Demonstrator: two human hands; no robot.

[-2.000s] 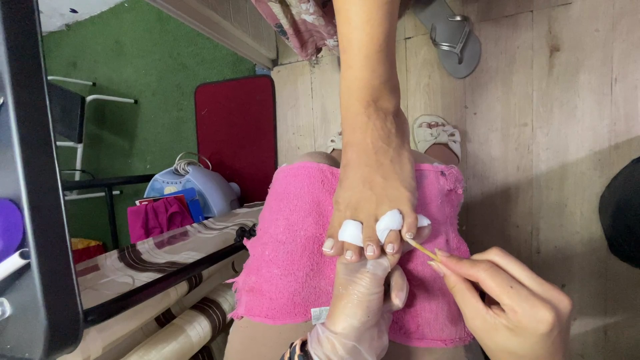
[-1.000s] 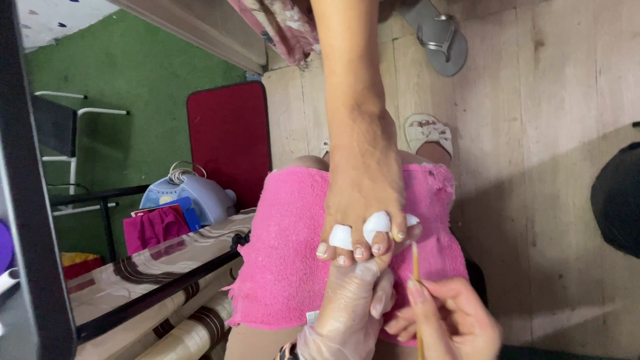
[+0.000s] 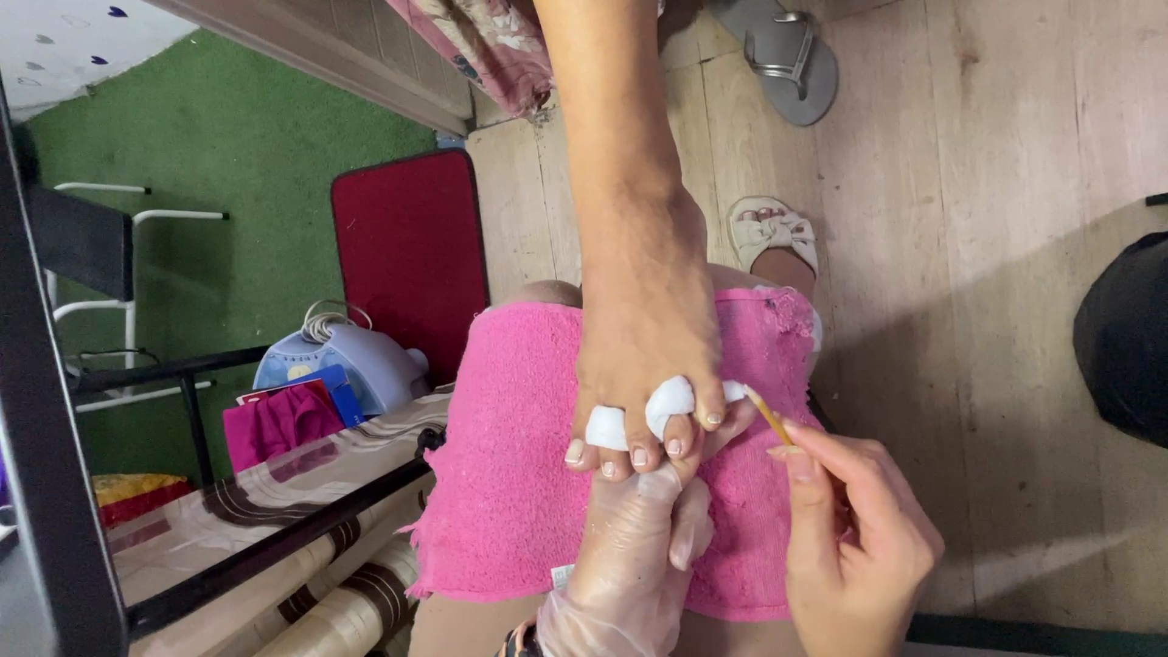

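Observation:
Another person's bare foot (image 3: 639,301) rests over a pink towel (image 3: 520,447) on my lap, toes toward me. White pads (image 3: 671,406) sit around and between the toes, whose nails show white tips. My left hand (image 3: 630,547), in a clear thin glove, grips the toes from below; part of its fingers is hidden under them. In my right hand (image 3: 853,538), ungloved, a thin wooden stick (image 3: 769,415) is pinched between thumb and forefinger. Its tip meets or nearly meets a white piece (image 3: 733,391) beside the outermost toe on the right.
A black metal rack (image 3: 274,538) with a striped cloth stands at the left, near a light-blue appliance (image 3: 342,365) and magenta cloth (image 3: 278,427). Beyond are a red mat (image 3: 411,255) and a chair (image 3: 82,242). A grey flip-flop (image 3: 794,68) lies on the floor; a black object (image 3: 1131,338) is at right.
My right hand first moved down from the toes with the stick, then back up so the tip is at the white piece beside the outermost toe. My left hand keeps its hold.

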